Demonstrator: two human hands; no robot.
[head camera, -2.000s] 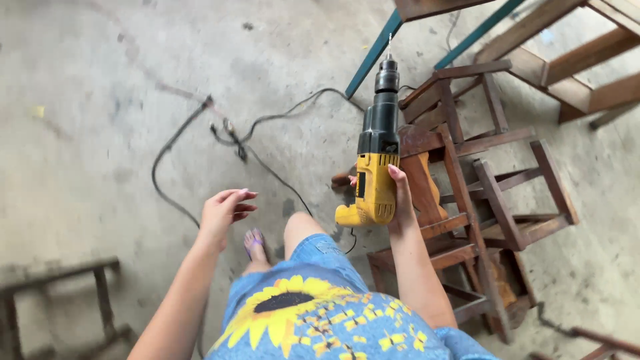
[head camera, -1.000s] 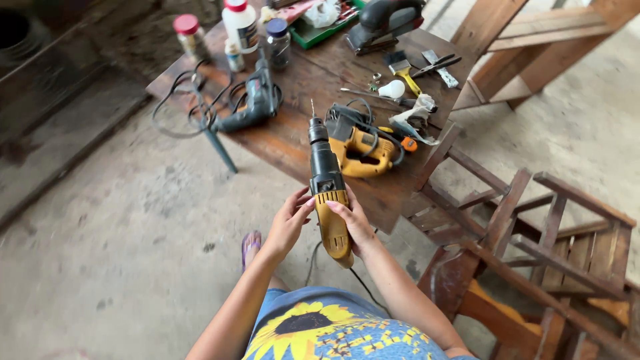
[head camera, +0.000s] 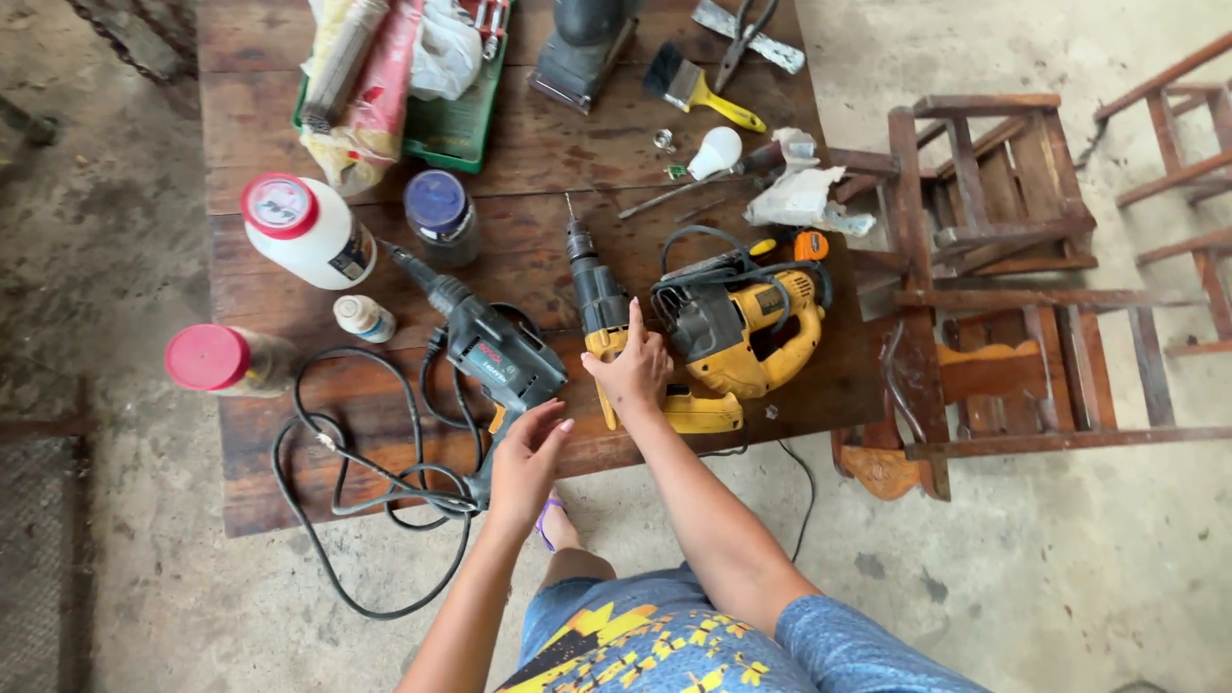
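Note:
A yellow and black power drill (head camera: 599, 289) with a bit in its chuck lies on its side on the wooden table (head camera: 539, 231). My right hand (head camera: 633, 371) rests on the drill's body, its index finger extended; whether it grips is unclear. My left hand (head camera: 527, 457) hovers by the handle of a dark Bosch drill (head camera: 496, 351), fingers apart and holding nothing. To the right of the yellow drill lies a yellow and black jigsaw (head camera: 756, 332), its cord bundled on top.
Bottles and jars (head camera: 318, 231) stand at the left, above a looped black cord (head camera: 356, 602). Farther back are a green tray (head camera: 462, 135), a sander (head camera: 582, 58), a paintbrush (head camera: 698, 87) and a light bulb (head camera: 717, 152). Wooden chairs (head camera: 1001, 298) stand at the right.
The yellow drill, held up in both hands one second ago, now lies on the table. My left hand has come off it. The view has shifted over the table.

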